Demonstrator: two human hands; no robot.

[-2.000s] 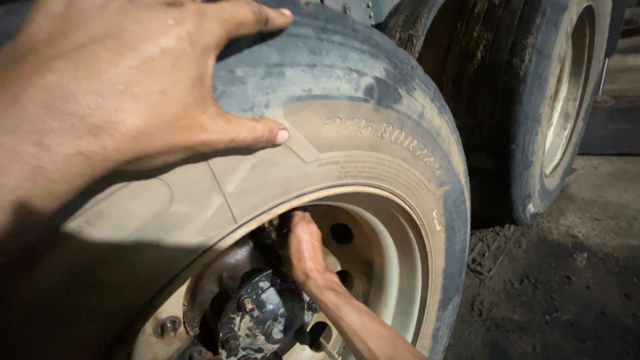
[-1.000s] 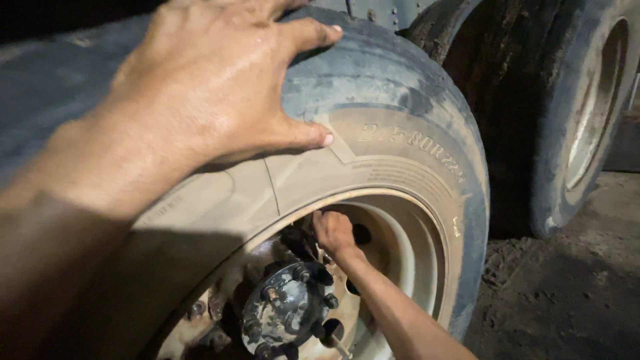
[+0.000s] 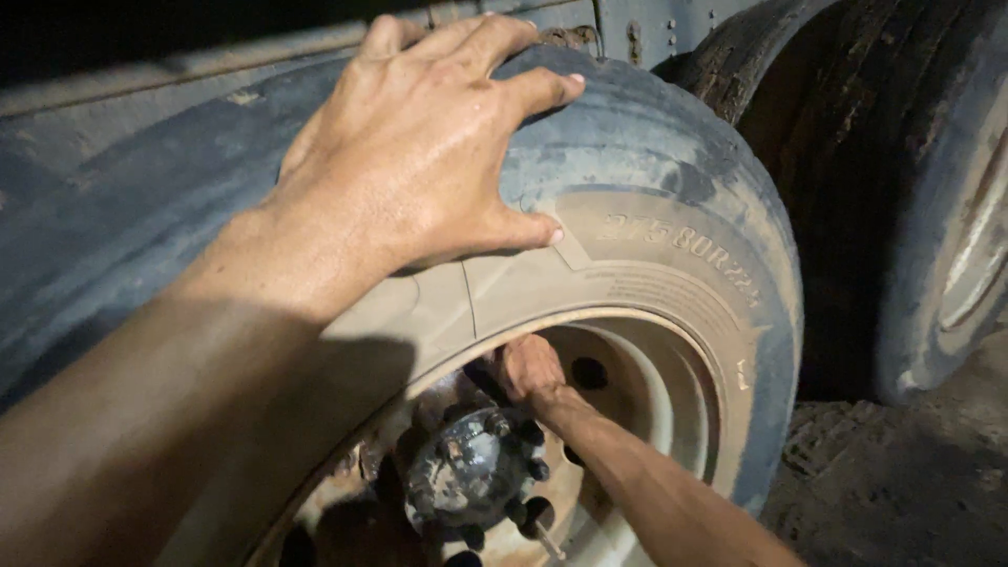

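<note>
My left hand (image 3: 417, 150) rests with spread fingers on the shoulder of a large, dusty truck tire (image 3: 654, 169), its thumb on the sidewall. Inside the steel wheel rim (image 3: 681, 354), my right hand (image 3: 529, 366) reaches to the upper part of the wheel disc, beside the hub. Its fingers are bent and their tips are hidden, so what they touch or hold cannot be seen. Below that hand is the dark, greasy wheel hub (image 3: 461, 468), ringed by studs or nuts. A valve stem (image 3: 550, 542) shows in a round disc hole at the bottom.
Another wheel with a muddy tire (image 3: 913, 339) stands at the right. Behind the near tire runs a riveted metal panel (image 3: 650, 31) of the vehicle. Dark, rough ground (image 3: 890, 472) lies at the lower right.
The view has shifted, showing more of the tire's top and the panel. My left hand stays spread on the tire, and my right hand remains inside the rim near the hub.
</note>
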